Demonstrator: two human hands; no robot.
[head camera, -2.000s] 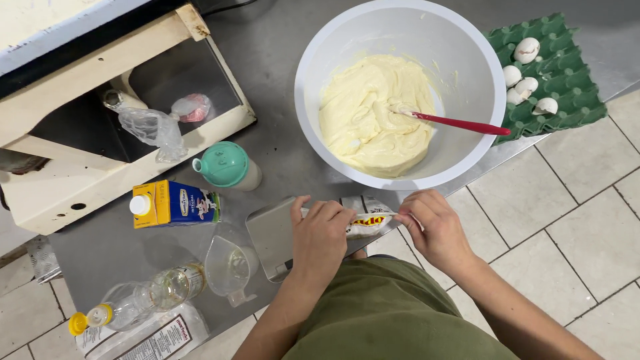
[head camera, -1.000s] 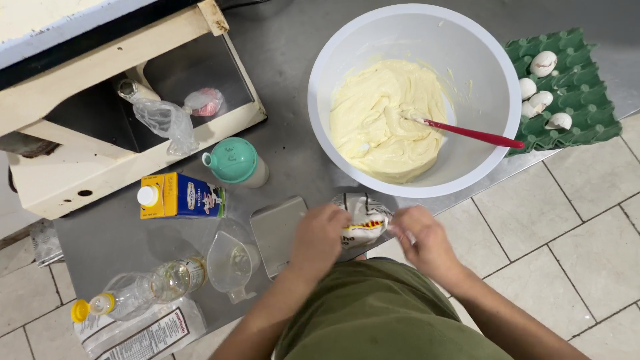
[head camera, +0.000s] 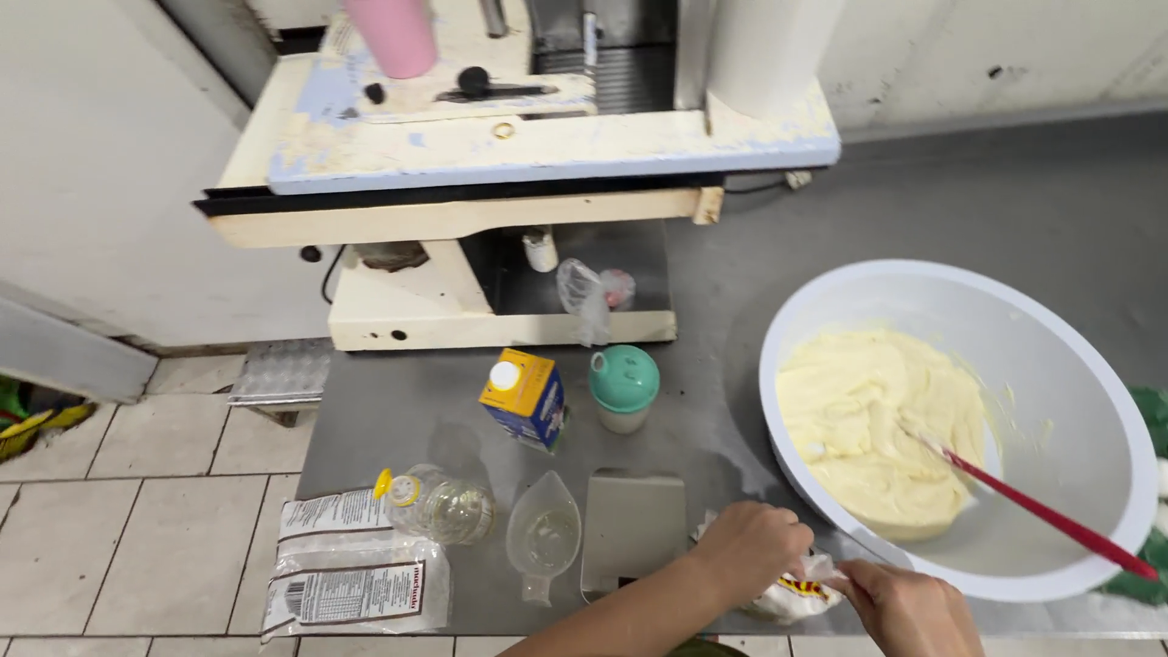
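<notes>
A small plastic bag (head camera: 792, 598) with white contents and red and yellow print rests at the counter's near edge. My left hand (head camera: 756, 550) grips its upper left part, and my right hand (head camera: 899, 602) pinches its right end. Just beyond them stands a large white plastic bowl (head camera: 1077, 401) of pale yellow batter (head camera: 876, 429), with a red-handled spatula (head camera: 1031, 506) leaning in it. Left of my left hand lies a flat kitchen scale (head camera: 634, 529), beside a clear measuring jug (head camera: 545, 534). The bag's opening is hidden by my fingers.
A carton (head camera: 526, 397) and a teal-lidded container (head camera: 624, 388) stand behind the jug. An oil bottle (head camera: 443, 506) lies by a printed plastic package (head camera: 351, 579) at left. A worn cream machine (head camera: 502, 328) occupies the back. A green egg tray (head camera: 1152, 411) shows at the right edge.
The view has swung toward the left and back, showing more of the machine. Both hands stay at the small bag.
</notes>
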